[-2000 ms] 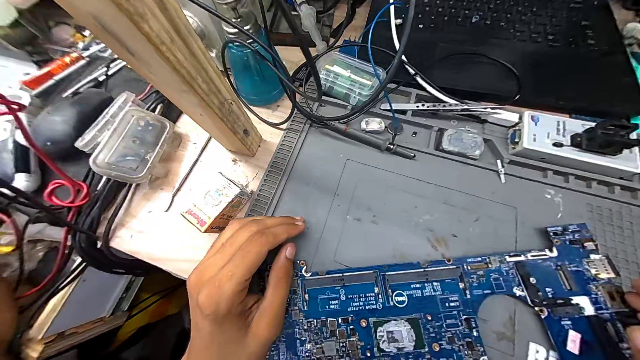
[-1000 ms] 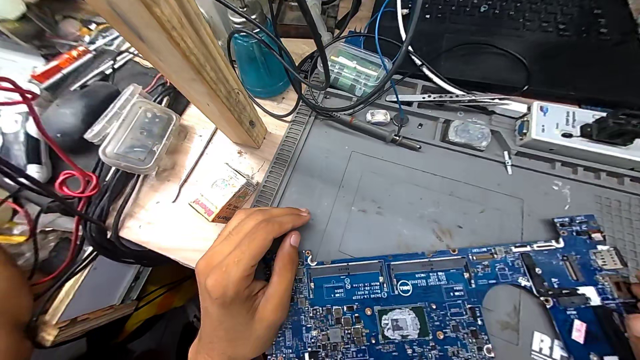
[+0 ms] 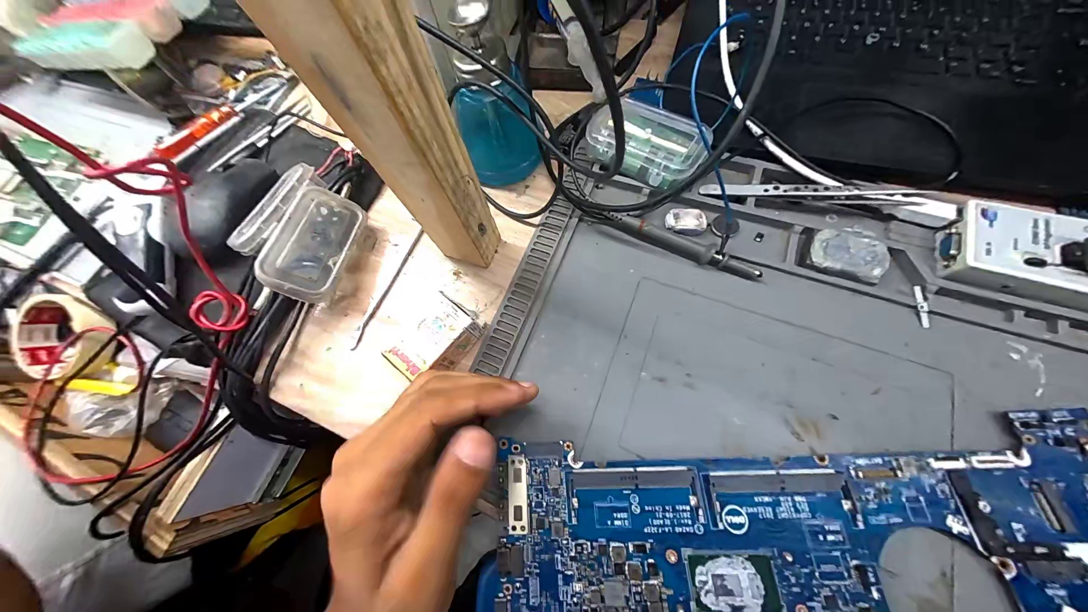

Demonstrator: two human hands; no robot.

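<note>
A blue Dell laptop motherboard [image 3: 629,544] lies on the grey work mat [image 3: 765,365], cut off by the lower edge of the view. Grey-white paste covers much of its processor chip [image 3: 729,582]. My left hand [image 3: 416,476] is at the board's left end, fingers bent and the thumb raised apart from the index finger. Nothing shows between thumb and index finger; the lower fingers are hidden, so contact with the board cannot be told. My right hand is out of view.
A wooden post [image 3: 399,127] rises at the left, near a small box [image 3: 433,336] and an open clear plastic case [image 3: 310,242]. Cables loop over a blue bottle [image 3: 497,127]. Behind the mat are a laptop [image 3: 918,76], tweezers [image 3: 807,192], a pen-like probe [image 3: 680,246] and a grey-white device [image 3: 1020,255].
My left thumb and index finger have spread away from the board's left corner, where a metal connector now shows. The right hand, at the board's right edge earlier, has left the view.
</note>
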